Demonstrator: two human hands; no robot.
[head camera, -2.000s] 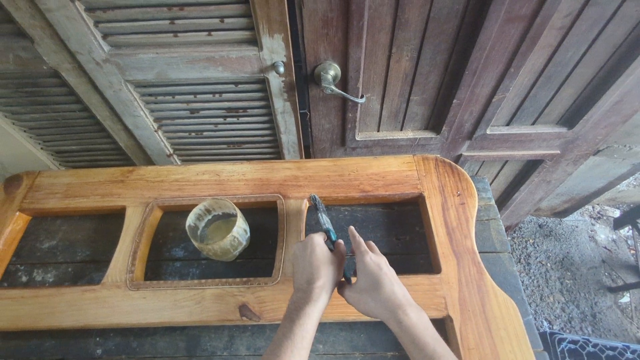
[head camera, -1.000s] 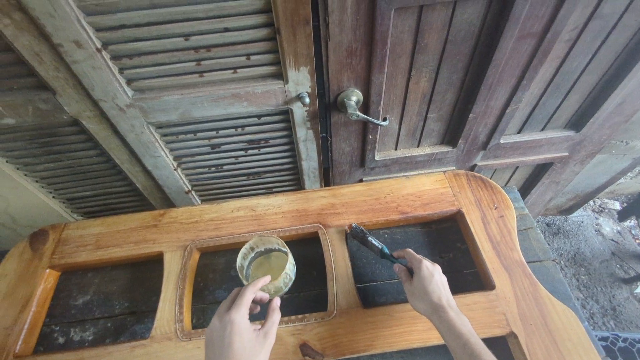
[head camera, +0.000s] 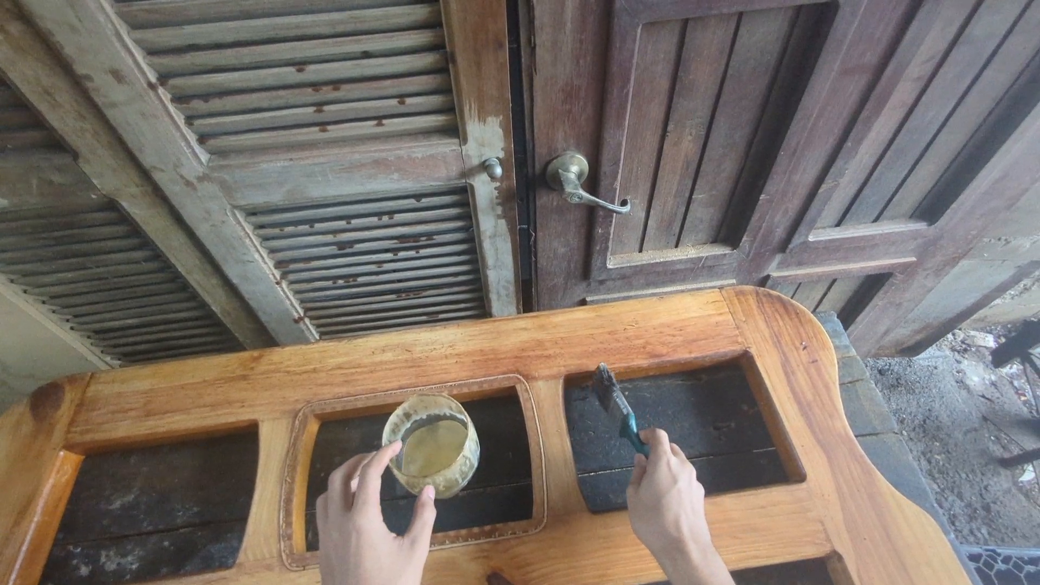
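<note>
A wooden frame with several openings [head camera: 634, 331] lies flat on a dark plank table [head camera: 873, 398]. A stained cup [head camera: 467, 463] holding yellowish liquid is over the middle opening. My left hand [head camera: 375, 516] is at the cup's near left side, thumb and fingers apart around it; whether it grips the cup cannot be told. In my right hand [head camera: 670, 504] is the teal handle of a paintbrush [head camera: 619, 406], above the right opening. Its dark bristles point up and left, near the frame's upper rail.
Behind the table stand a weathered louvered door [head camera: 341, 175] and a dark panelled wooden door [head camera: 561, 244] with a metal lever handle [head camera: 573, 180]. Rough ground [head camera: 934, 431] shows at the right, with a black patterned object [head camera: 1007, 565] low in the corner.
Two seconds ago both hands were together at the brush, away from the cup. My left hand has moved left to the cup, while the right keeps the brush. The view has shifted.
</note>
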